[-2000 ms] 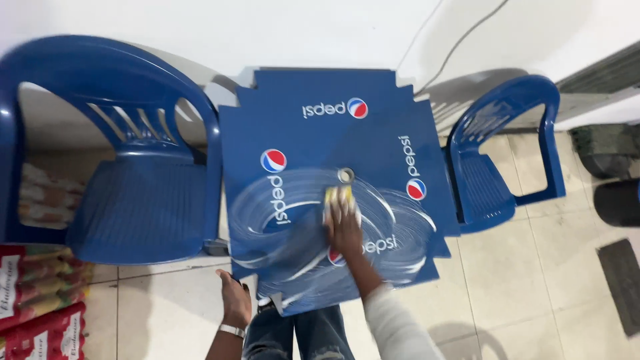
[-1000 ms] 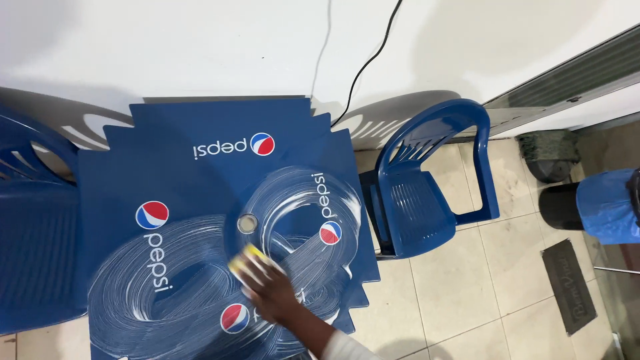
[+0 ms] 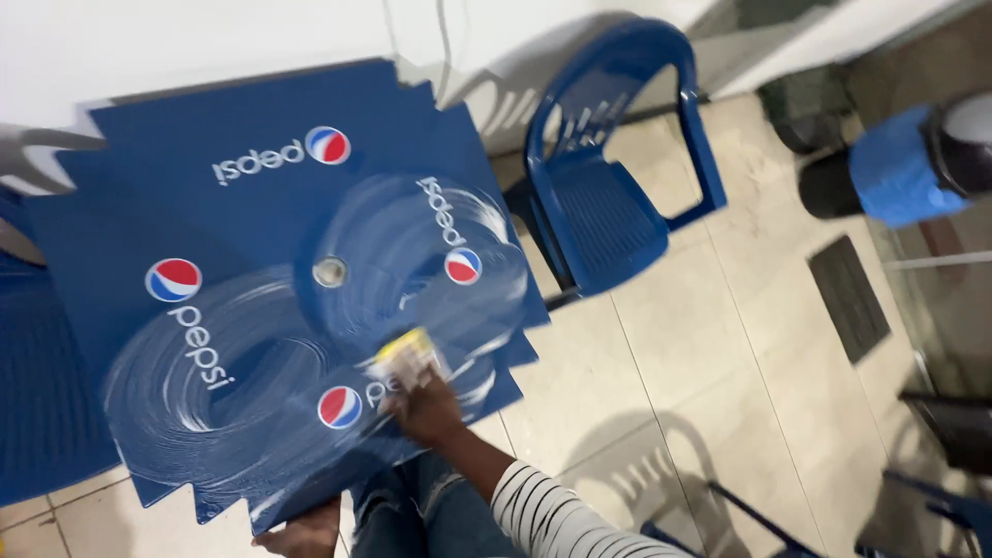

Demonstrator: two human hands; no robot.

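Note:
A blue plastic Pepsi table (image 3: 232, 225) with stepped edges fills the left and middle of the view. Whitish swirls of suds streak its near half and right side. My right hand (image 3: 425, 403) is closed on a yellow and white cloth or sponge (image 3: 407, 356), pressed on the tabletop near the front right logo. A round hole or cap (image 3: 331, 271) marks the table's middle. At the near edge my left hand (image 3: 306, 533) touches the table's rim from below; its fingers are partly hidden.
A blue plastic armchair (image 3: 612, 209) stands right of the table, another (image 3: 54, 387) at the left. A white wall (image 3: 232, 39) runs behind. Farther right are a dark mat (image 3: 850, 298) and a black bin with a blue bag (image 3: 895, 170). Chair parts show at the lower right.
My right hand has moved with the cloth or sponge toward the front right of the table. My left hand, out of view one second ago, shows at the near edge. The view has shifted.

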